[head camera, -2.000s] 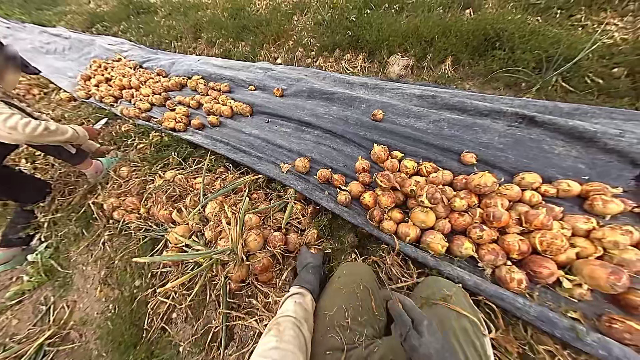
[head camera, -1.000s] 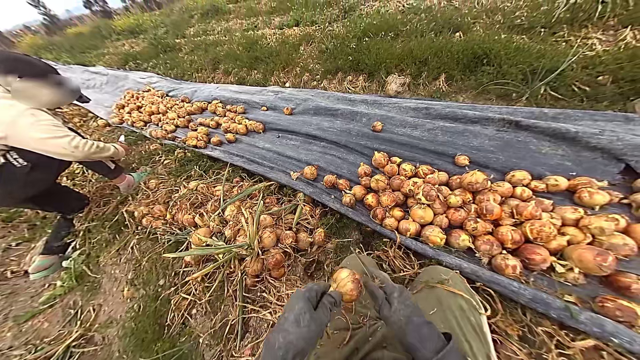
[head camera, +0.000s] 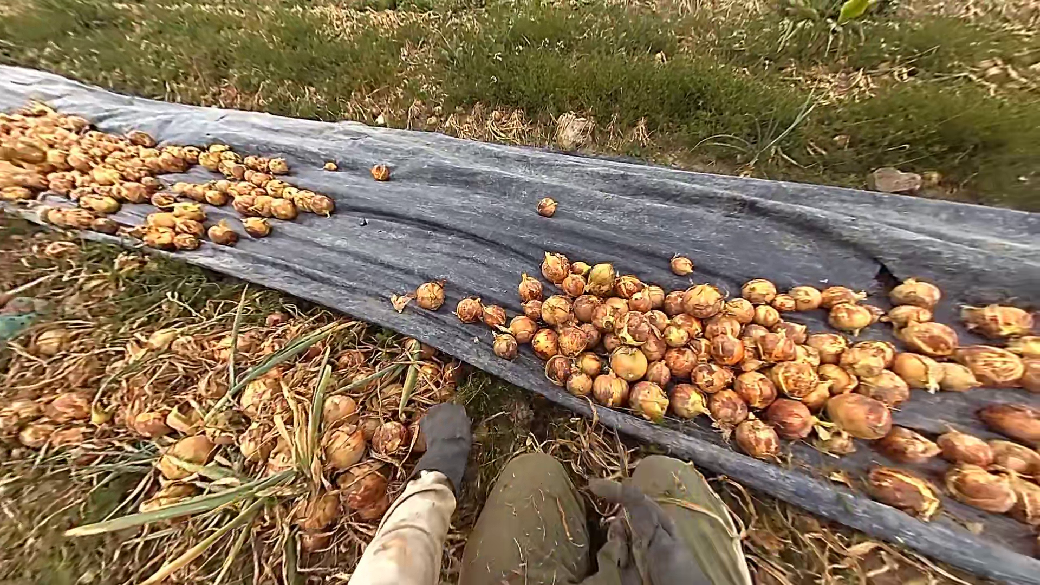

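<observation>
My left hand (head camera: 446, 443), in a dark grey glove, reaches to the right edge of a heap of onions with dry tops (head camera: 345, 445) on the ground; its fingers are partly hidden, so its hold is unclear. My right hand (head camera: 650, 532), gloved alike, rests over my right thigh by the knee, with its fingers blurred; no onion shows in it. Trimmed onions (head camera: 630, 363) lie in a pile on the dark ground sheet (head camera: 455, 236), beyond my knees and to the right.
Another pile of onions (head camera: 97, 175) covers the sheet's far left. A few single onions (head camera: 547, 207) lie between the piles. Grass (head camera: 650, 89) and a stone (head camera: 896, 180) border the sheet's far side. Long green leaves (head camera: 195, 504) stick out of the ground heap.
One second ago both hands held an onion over my lap; now my left hand is at the ground heap and my right by my thigh. The view has swung right, leaving the other person mostly out.
</observation>
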